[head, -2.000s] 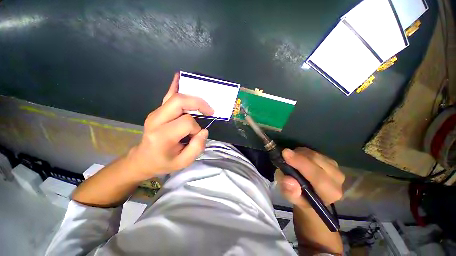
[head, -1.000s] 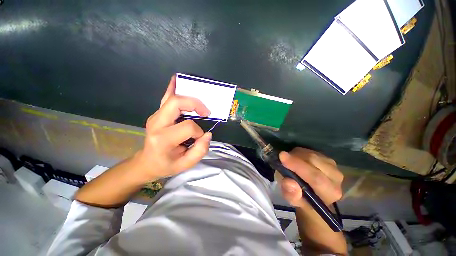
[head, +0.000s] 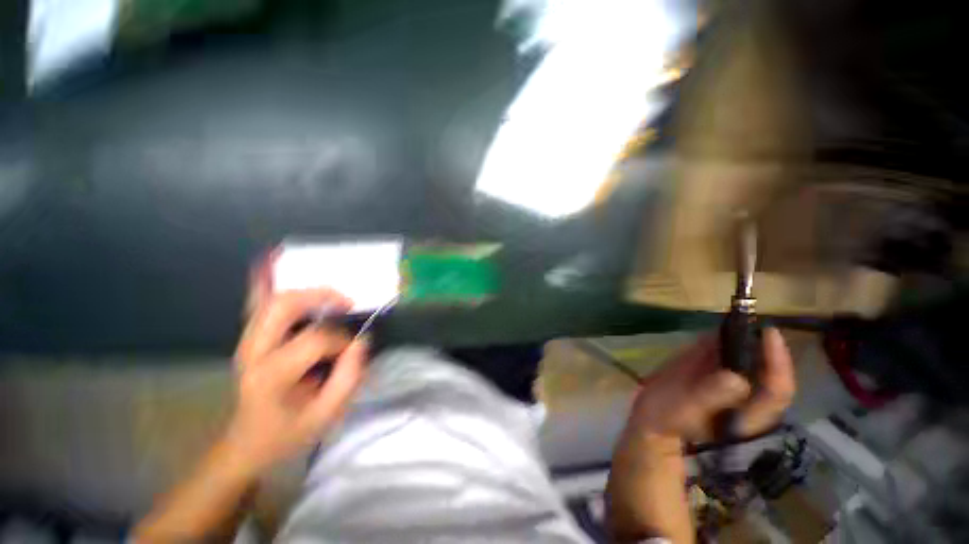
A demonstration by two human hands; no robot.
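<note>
The frame is blurred. My left hand (head: 303,351) holds the white display module (head: 340,268) by its left end, with a thin strand of solder wire (head: 376,312) between thumb and finger. The wire's far end is near the seam between the display and the green circuit board (head: 452,272), which lies at its right. My right hand (head: 725,385) grips the black handle of the soldering iron (head: 742,329). The iron stands off to the right, its tip pointing up the picture, apart from the board.
A fanned stack of white display modules (head: 568,128) with orange-gold tabs lies at upper centre. A brown cardboard sheet (head: 680,271) is at right, near the iron. White and green pieces (head: 69,37) show blurred at the upper left.
The view has turned right, shifting the bench things leftward. My right hand has moved the iron away from the joint to the right and turned it upright. My left hand keeps its hold.
</note>
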